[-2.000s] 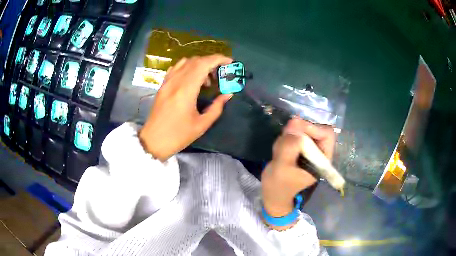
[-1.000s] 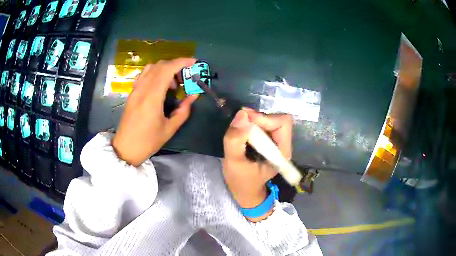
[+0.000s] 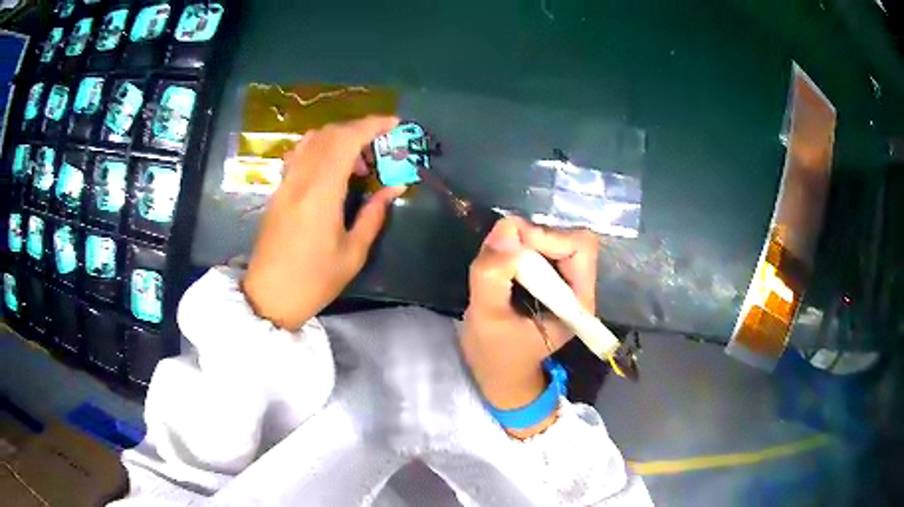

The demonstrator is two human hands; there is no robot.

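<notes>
My left hand (image 3: 322, 213) holds a small bright cyan circuit board module (image 3: 399, 158) between thumb and fingers, above the dark green mat. My right hand (image 3: 530, 297) holds a soldering iron by its thick cream-white handle (image 3: 563, 300) like a pen. Its dark narrow front slants up and left, and its tip end is close to the module's lower right side. I cannot tell whether it touches. A blue band is on my right wrist. The module's underside is hidden.
A black component tray (image 3: 180, 216) with cyan modules and several bare pockets lies left. A gold-amber Kapton tape sheet (image 3: 273, 111) lies behind my left hand. A shiny clear film strip (image 3: 598, 200) is right of centre on the mat (image 3: 496, 59). A long copper-orange strip (image 3: 801, 178) lies at right.
Since two seconds ago, both hands have shifted left in view, and the soldering iron has come closer to the module. In the last second, its front has drawn back slightly from the module's face.
</notes>
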